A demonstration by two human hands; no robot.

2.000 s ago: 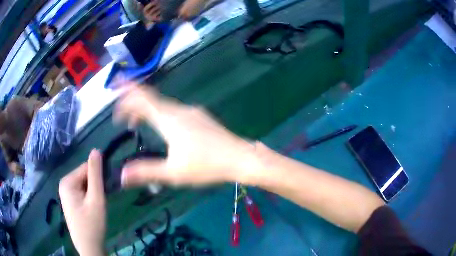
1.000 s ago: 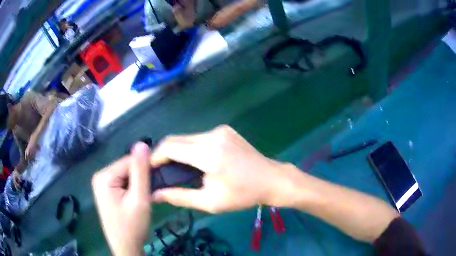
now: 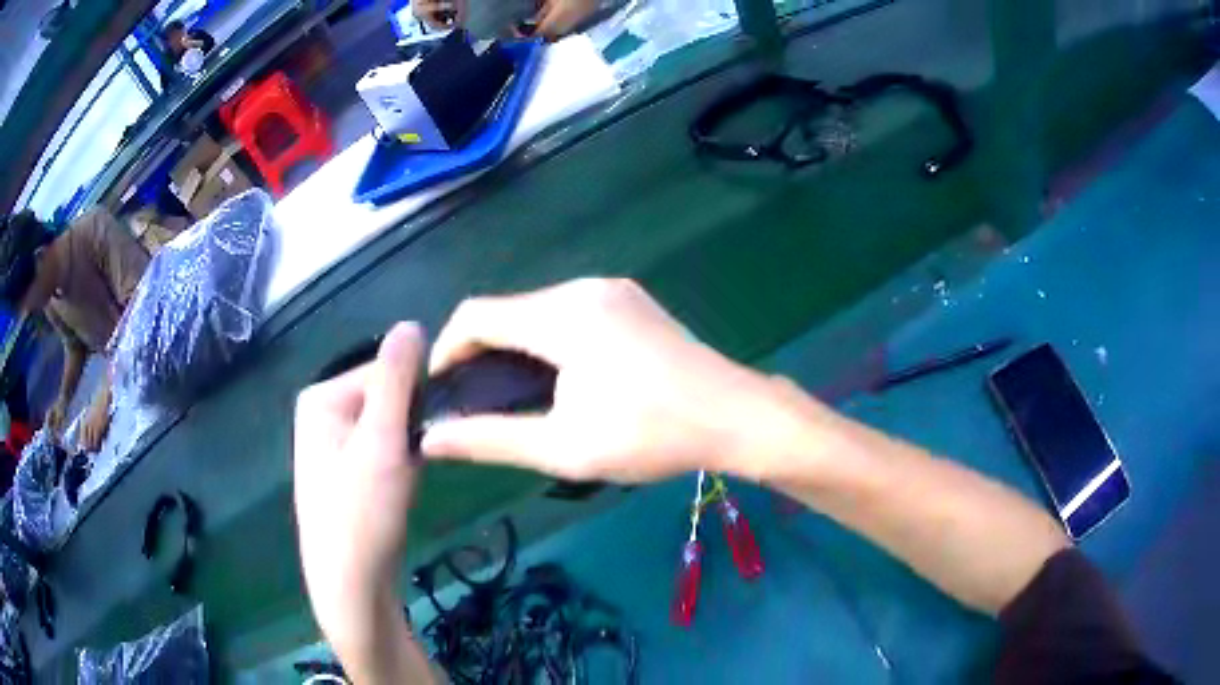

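Note:
A black headband assembly (image 3: 488, 384) is held between both hands in front of me, mostly hidden by the fingers. My left hand (image 3: 355, 468) grips its left end, with the thumb pointing up. A dark curved part also shows just behind the left fingers. My right hand (image 3: 602, 381) holds the other side of the black piece between thumb and fingers. The hands are close together over the belt. A heap of small black curved parts (image 3: 522, 622) lies below them on the near bench edge.
Two red-handled screwdrivers (image 3: 688, 578), a black pen (image 3: 947, 363) and a smartphone (image 3: 1060, 439) lie on the mat. Linked headbands (image 3: 763, 114) and a small black arc (image 3: 174, 538) lie on the belt (image 3: 642, 268). Across are a blue tray (image 3: 388, 181), plastic bags (image 3: 201, 301) and people.
Two seconds ago my right hand was blurred and open; since then it has closed on the black piece at my left hand. Over the last second both hands have moved slightly up in the view.

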